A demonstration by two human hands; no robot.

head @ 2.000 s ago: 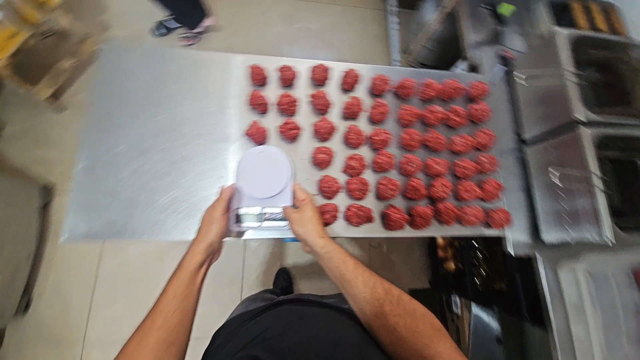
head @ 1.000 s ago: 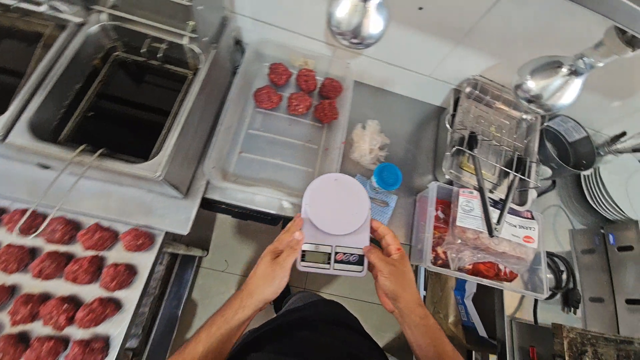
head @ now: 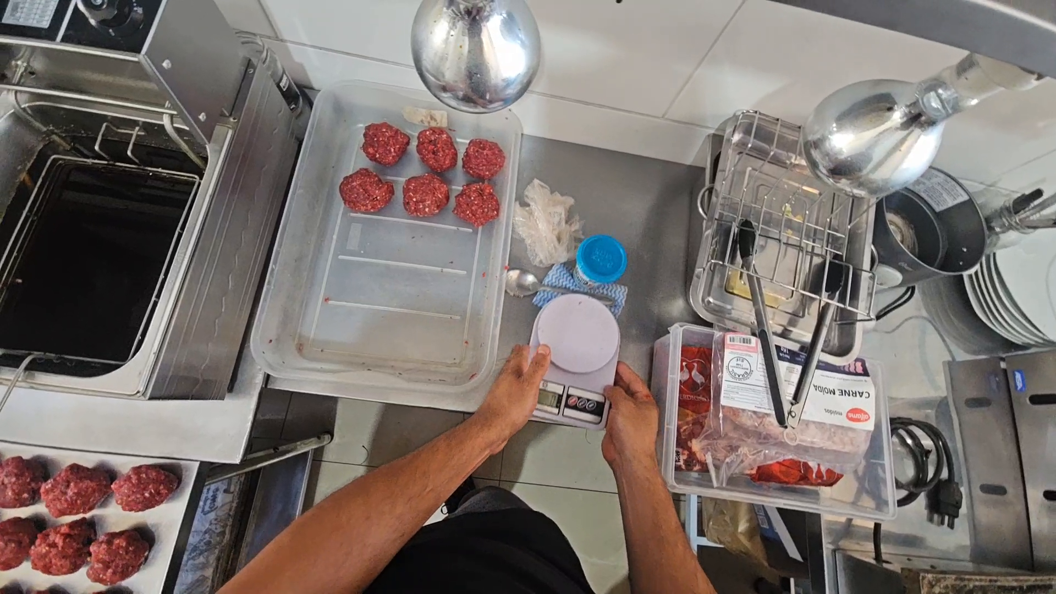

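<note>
My left hand and my right hand grip a white kitchen scale from both sides, at the front edge of the steel counter. The round platform of the scale carries nothing. Just behind it a metal spoon lies partly on a blue checked cloth, beside a blue-lidded tub. Left of my hands is a translucent plastic tray with several ground-meat balls in two rows at its far end. A crumpled clear plastic bag lies right of the tray.
A deep fryer stands at left, above more meat balls on a sheet. At right are a plastic bin of packaged meat with tongs on top, a wire rack and a pot. Heat lamps hang overhead.
The view has swung from the table of meat balls to the counter. My hands have carried the scale from that table to the counter's front edge, keeping hold of it throughout.
</note>
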